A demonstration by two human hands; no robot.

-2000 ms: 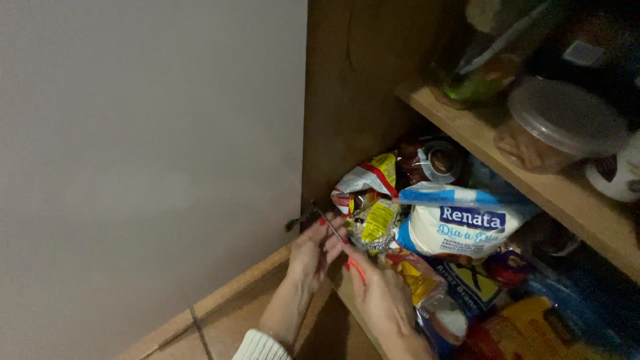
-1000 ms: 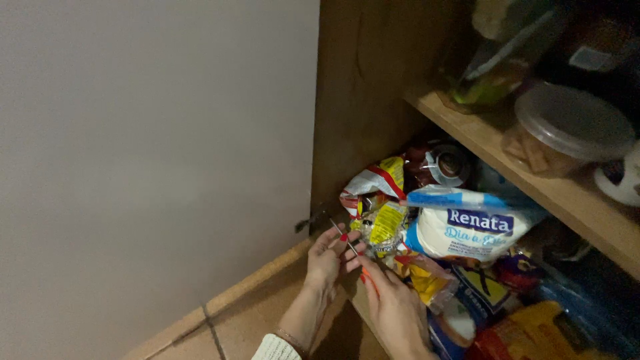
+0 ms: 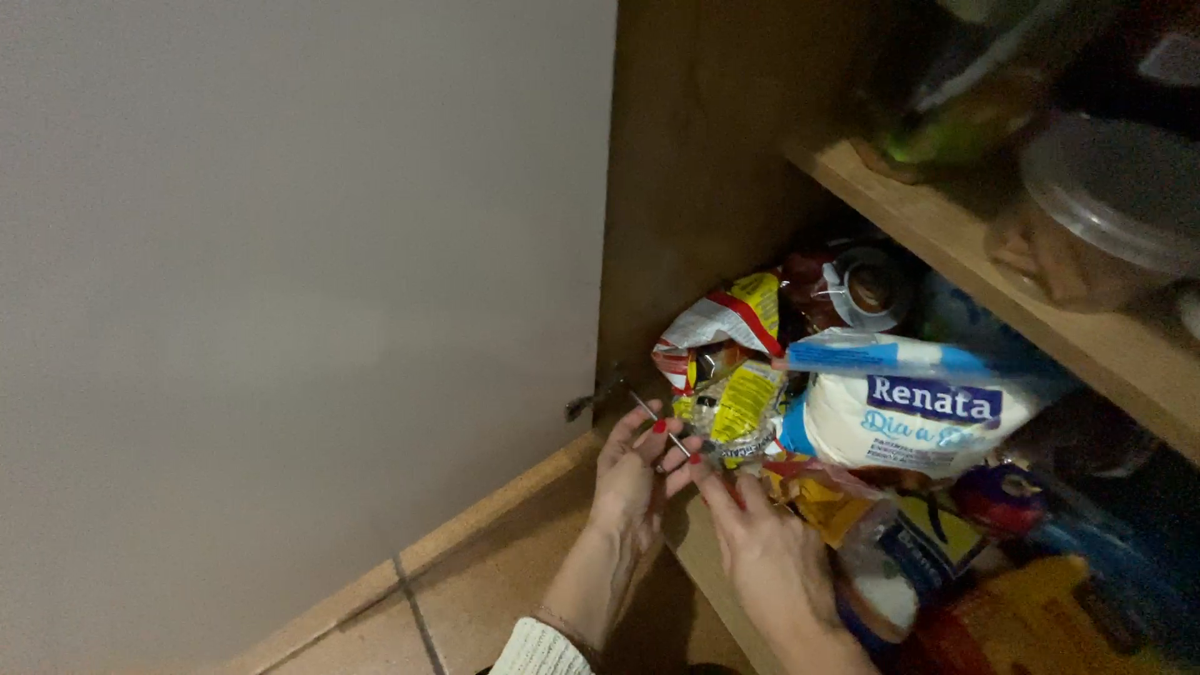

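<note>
A screwdriver [image 3: 669,439] with a thin metal shaft points up and left toward a dark metal hinge [image 3: 583,405] at the cupboard's lower left. My right hand [image 3: 771,553] is closed around its handle end, which the fingers mostly hide. Farther up the shaft is my left hand [image 3: 630,483], thumb and fingers around the metal. Whether the tip touches the hinge or a screw cannot be told. Just beyond the hands, inside the cupboard, lie a crumpled yellow and clear food packet [image 3: 745,405] and a white and blue food bag [image 3: 905,412].
A large pale door panel [image 3: 309,262] fills the left side. The wooden shelf [image 3: 947,248] above holds a clear lidded tub [image 3: 1097,225]. More food packets [image 3: 1031,609] crowd the cupboard's bottom at right. Tiled floor [image 3: 487,600] shows below the door.
Both hands stay around the screwdriver by the hinge, with only small shifts of the fingers. The cupboard's contents have not plainly moved.
</note>
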